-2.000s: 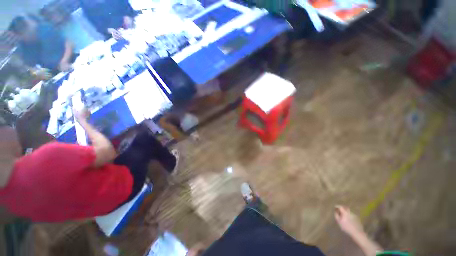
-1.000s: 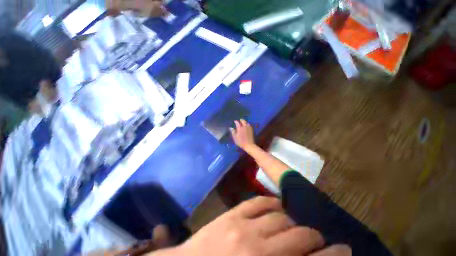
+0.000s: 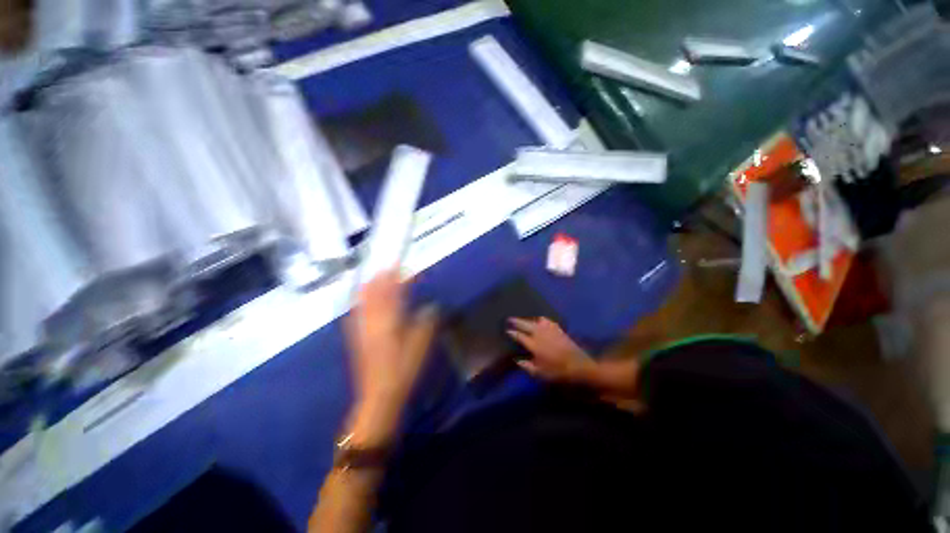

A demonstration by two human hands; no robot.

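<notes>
A long, narrow white box part lies slanted on the blue table cover. My left hand, blurred, is at its lower end; whether the fingers grip it is hidden by blur. My right hand is over the dark rectangle of the cover, fingers apart, holding nothing. A small red and whitish tool lies beyond my right hand. Another box part lies near the table's right edge, across a whitish piece.
A large pile of white box parts fills the far left. Several white pieces lie on the green surface. An orange tray with whitish strips is at the right. Part of a person shows at the right edge.
The view has moved closer to the table. My left hand has gone from the bottom foreground to the slanted box part. My right hand stays low near the dark rectangle.
</notes>
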